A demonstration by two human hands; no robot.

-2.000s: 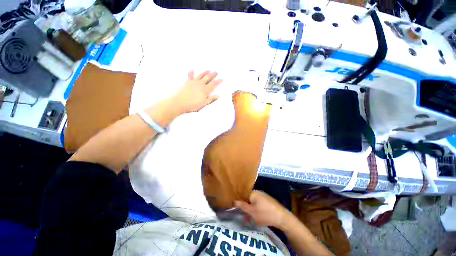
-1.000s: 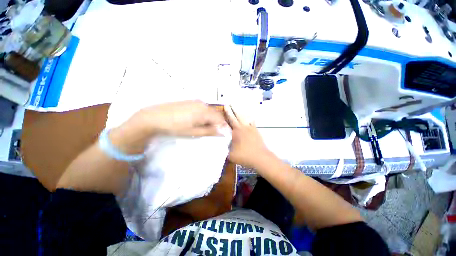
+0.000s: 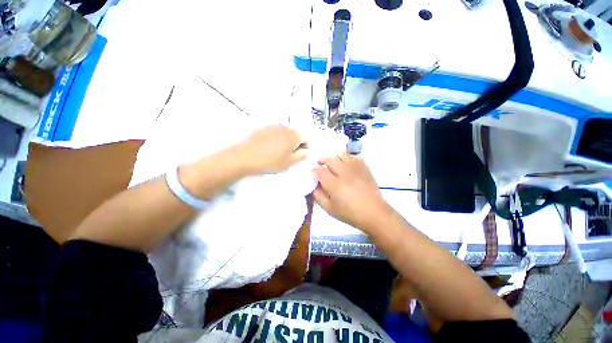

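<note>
The white padded panel [image 3: 228, 228] lies on the machine table and hangs over its front edge towards my lap. Brown shell fabric [image 3: 84, 181] shows at its left, and more brown shows under it near the front edge. My left hand [image 3: 272, 149] grips the white panel just left of the needle area. My right hand [image 3: 349, 186] pinches the panel's right edge, close in front of the presser foot [image 3: 330, 120]. The fingertips of both hands are near each other. Whether the edge lies under the foot is unclear in the glare.
The white sewing machine [image 3: 429, 84] stands behind and to the right. A black phone [image 3: 448, 164] lies right of my right hand. Checked and green straps [image 3: 490, 234] hang at the table's right. A clear jar [image 3: 66, 39] is at the back left.
My left hand has moved from lying flat on the panel to gripping it by the needle. My right hand has come up from the lap. The panel's edge is now nearer the presser foot.
</note>
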